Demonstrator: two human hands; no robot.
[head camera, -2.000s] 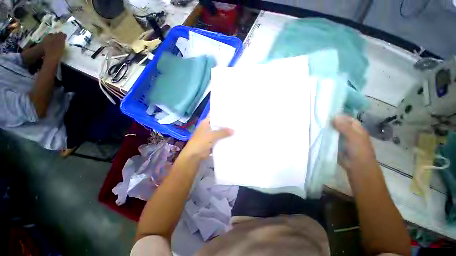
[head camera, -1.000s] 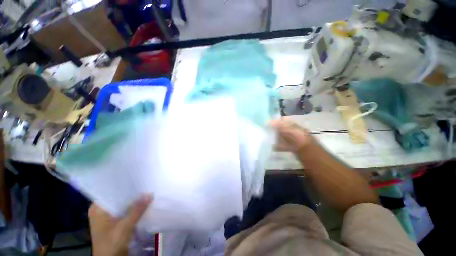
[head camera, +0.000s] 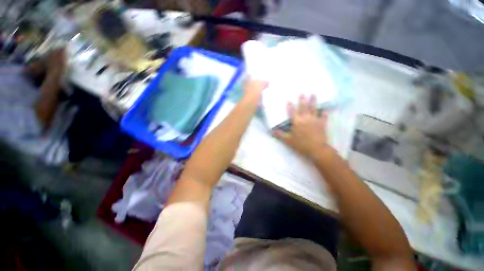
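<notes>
White sheets (head camera: 297, 74) lie at the back of the table, with sea-green fabric (head camera: 342, 71) showing at their right and back edges. My left hand (head camera: 255, 89) is at the left edge of the white sheets; its fingertips are blurred, and I cannot tell if it grips them. My right hand (head camera: 308, 127) lies flat with spread fingers on the near edge of the white sheets. A small dark green edge shows under the sheets beside it.
A blue basket (head camera: 132, 123) with green fabric (head camera: 183, 100) and white pieces stands left of the table. Below are a dark red crate (head camera: 114, 198) and white pieces (head camera: 223, 217). The sewing machine (head camera: 432, 108) is at the right. Another person's arm (head camera: 50, 87) is at far left.
The white sheets moved from in front of me onto the green fabric at the back of the table. Both hands moved forward with them. The view turned left.
</notes>
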